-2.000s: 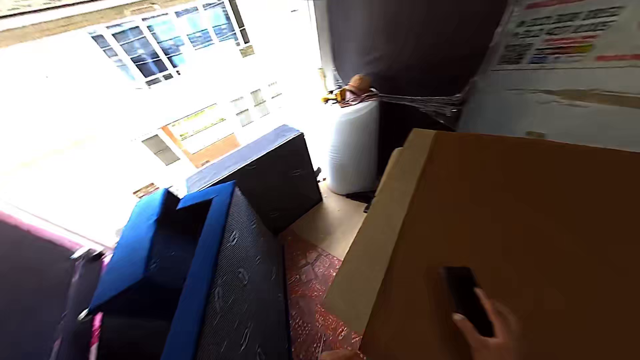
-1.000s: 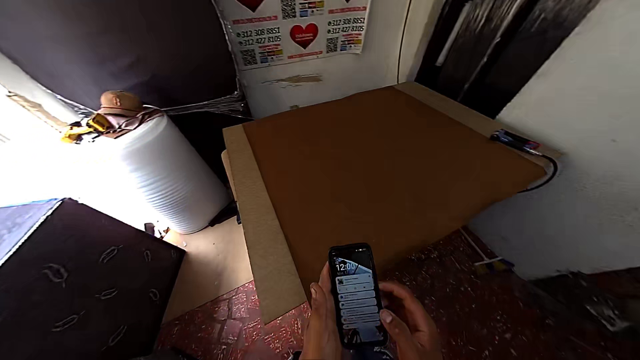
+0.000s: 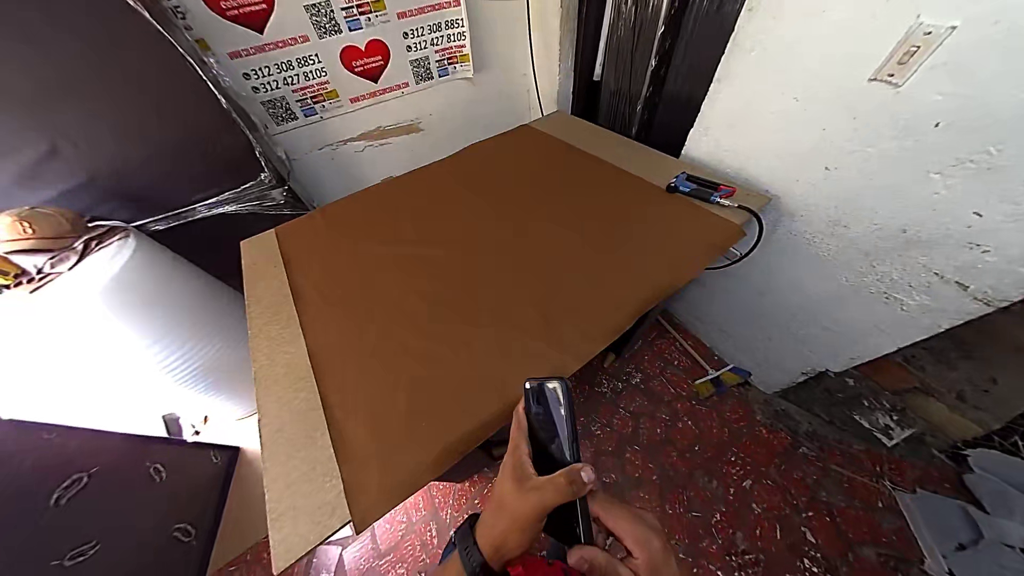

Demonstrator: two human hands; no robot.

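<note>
A black smartphone with a dark screen stands tilted at the lower middle, in front of the table's near edge. My left hand grips it from the left, thumb across its face, a dark watch band on the wrist. Around the phone's lower right side is my right hand, its fingers touching the bottom end. Beyond both hands, brown fabric lies spread over a tan board tabletop. A blue and black pneumatic staple gun with a hose rests on the board's far right corner.
At left are a bubble-wrap roll with a cap on top and a dark patterned upholstered block. A broom lies on the red floor at right. White walls border the table; a printed poster hangs behind.
The phone's screen was lit one second ago and is now dark. My left hand has come onto the phone, which only one hand held two seconds ago. The view has swung right.
</note>
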